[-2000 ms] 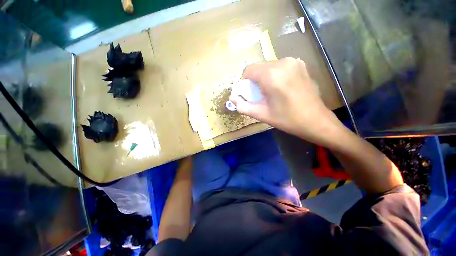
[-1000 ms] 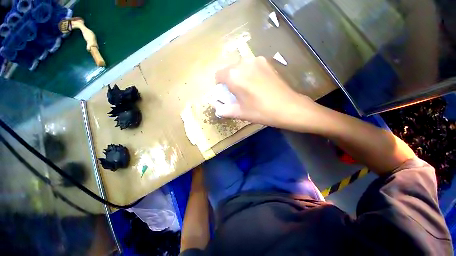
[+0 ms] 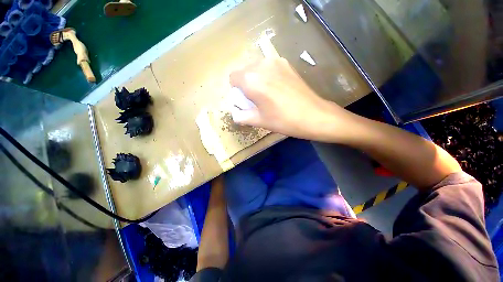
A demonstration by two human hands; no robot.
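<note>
My right hand (image 3: pixel 265 96) is closed around a white bottle (image 3: pixel 238 101), mostly hidden by my fingers, over the upper part of the glue-spotted mat (image 3: pixel 212 135). The bottle's nozzle cannot be made out. My left forearm hangs down below the bench edge; the left hand itself is hidden under the bench. Three black spiky hair pieces stand at the bench's left: one at the back (image 3: pixel 132 99), one touching it in front (image 3: pixel 138 123), and one nearer me (image 3: pixel 126 167).
Two white cones (image 3: pixel 307 57) lie at the bench's right. Clear side screens flank the bench. A green belt (image 3: pixel 143 27) behind carries a tan limb (image 3: pixel 80 54) and blue cylinders. Black cables hang at left. Crates of dark parts (image 3: pixel 469 140) stand at both sides.
The view has shifted, bringing the belt's limb and cylinders into sight. My right hand still holds the bottle, now with the nozzle end hidden. The three hair pieces keep their arrangement.
</note>
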